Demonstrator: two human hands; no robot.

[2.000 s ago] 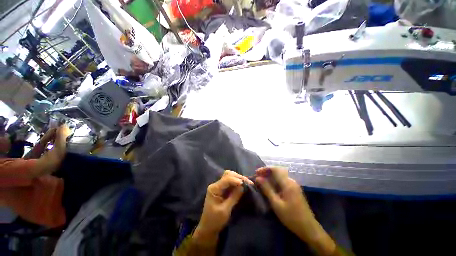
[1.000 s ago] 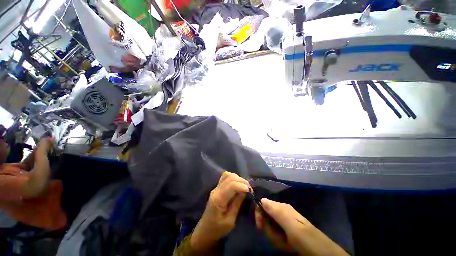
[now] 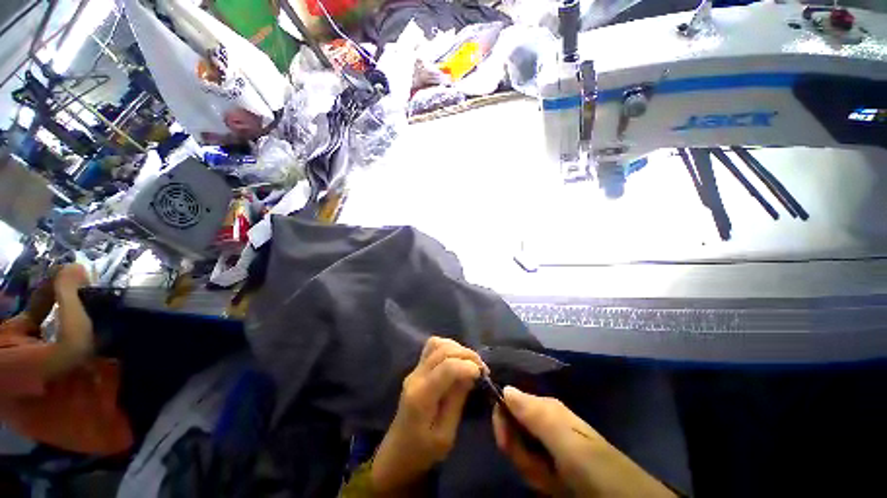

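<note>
A large dark grey garment piece [image 3: 355, 297] drapes over the table's front edge and down over the lap. My left hand [image 3: 436, 404] pinches the edge of this cloth between thumb and fingers. My right hand [image 3: 554, 443] is closed on a small dark tool, possibly thread snips [image 3: 498, 390], its tip touching the pinched spot at my left fingertips. The exact cloth edge there is hidden by my fingers. The white sewing machine [image 3: 720, 97] with blue stripe stands behind, at the upper right, with no cloth under its needle.
Narrow dark fabric strips [image 3: 710, 195] lie under the machine arm. A small dark hook-shaped piece [image 3: 525, 261] lies near the table's front. A grey vented box [image 3: 180, 204], plastic bags and scraps crowd the left. A person in an orange top [image 3: 68, 389] works at far left.
Two seconds ago both hands pinched the cloth; since then my right hand has come to hold the dark tool, lower and at my left fingertips. The view has shifted slightly.
</note>
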